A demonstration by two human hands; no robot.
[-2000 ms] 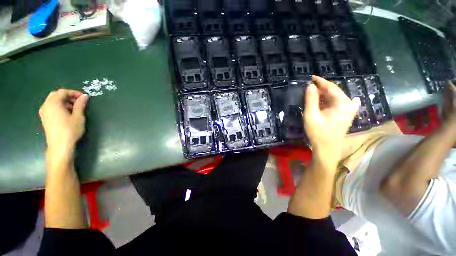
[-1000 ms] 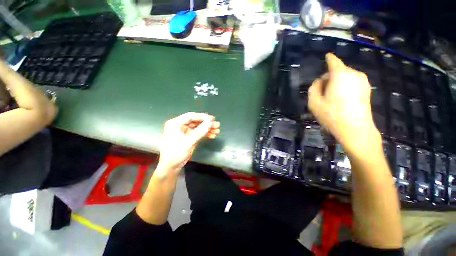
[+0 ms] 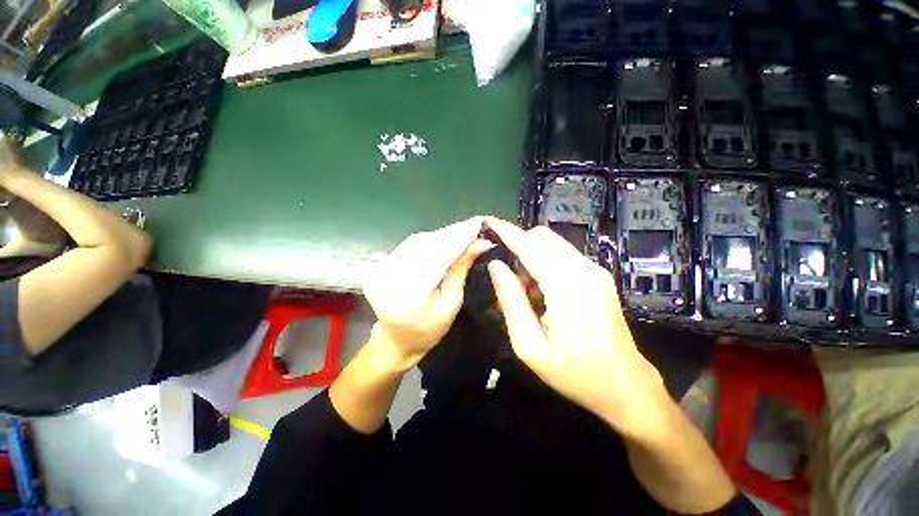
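My right hand (image 3: 569,302) holds a dark phone housing (image 3: 491,282) in front of my body, mostly hidden by the fingers. My left hand (image 3: 418,292) meets it, its fingertips at the top end of the housing. Whether a small insert is between the left fingertips cannot be seen. A pile of small white inserts (image 3: 401,148) lies on the green mat beyond my left hand. The black blister tray (image 3: 574,121) is to the right, with housings in most visible pockets; the left pocket of the second row shows smooth and black, without a housing.
A blue mouse (image 3: 331,22) and a whitish plastic bag (image 3: 496,38) are at the back. Another black tray (image 3: 151,126) stands at the far left beside a neighbour's arm (image 3: 76,217). Red stools (image 3: 302,348) are below the bench edge.
My right hand has come back from over the tray with a housing. My left hand has met it at the centre. The view has shifted, and the left tray pocket now shows empty.
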